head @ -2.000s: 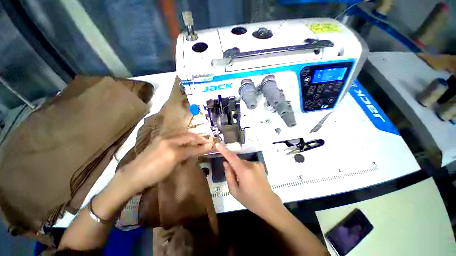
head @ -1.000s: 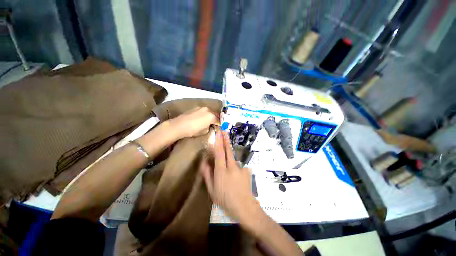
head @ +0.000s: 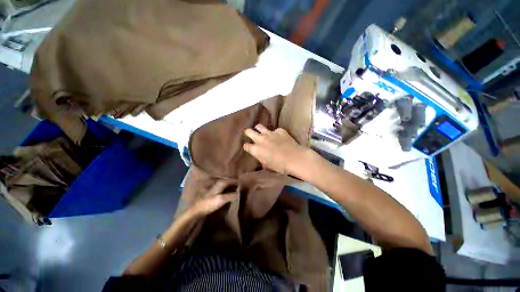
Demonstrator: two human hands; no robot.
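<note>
A large brown garment panel [head: 222, 142] lies on the table left of the overlock machine [head: 399, 91] and hangs over the front edge onto my lap. One end of it lies close to the lit presser foot area [head: 333, 114]. My right hand [head: 271, 149] is on the panel on the table, fingers bent at the cloth; whether it pinches a fold is unclear. My left hand [head: 214, 197] is lower and to the left, holding the cloth at the table's front edge, its fingertips partly hidden by folds.
A stack of cut panels [head: 154, 51] lies at the back left. A blue bin [head: 94, 182] with crumpled brown pieces stands on the floor at left. Thread snips [head: 376, 172] lie right of the needle area. A dark phone [head: 354, 264] lies front right.
The view has swung left and down. Both hands have moved from the needle area to the left, my left hand down to the table's front edge. The panel is spread left of the machine.
</note>
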